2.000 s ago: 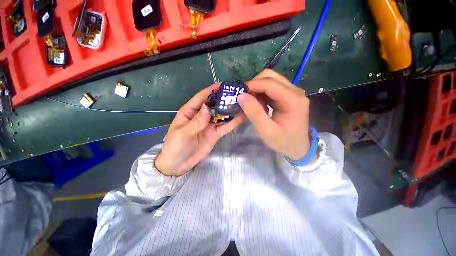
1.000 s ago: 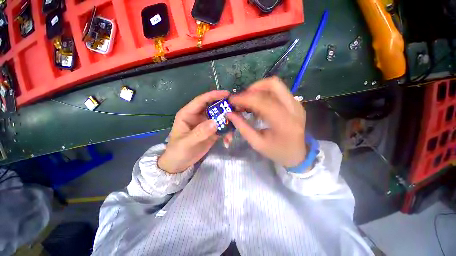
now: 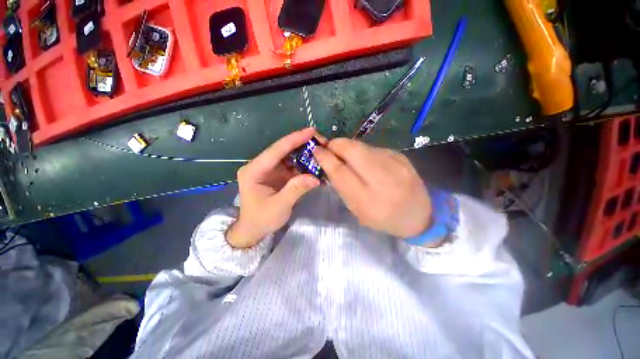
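A small black watch [image 3: 307, 158] with a lit screen showing white marks is held over the bench's front edge. My left hand [image 3: 270, 184] grips it by its edges between thumb and fingers. My right hand [image 3: 375, 184], with a blue band at the wrist, has its fingers on the watch's upper right side and covers part of the screen. The underside of the watch is hidden. I cannot tell whether the screen sits fully flush in the case.
Behind is a red foam tray [image 3: 198, 65] with watches and displays. Two small silver-white squares [image 3: 186, 130] lie left. Tweezers [image 3: 390, 97], a blue stick [image 3: 440, 76] and an orange-handled tool [image 3: 547, 66] lie right. Tiny bright specks [image 3: 421, 141] sit near the edge.
The lit screen has turned and more of it is covered by my right fingers. My right hand has closed in over the watch. The view has shifted slightly, and the tweezers show more.
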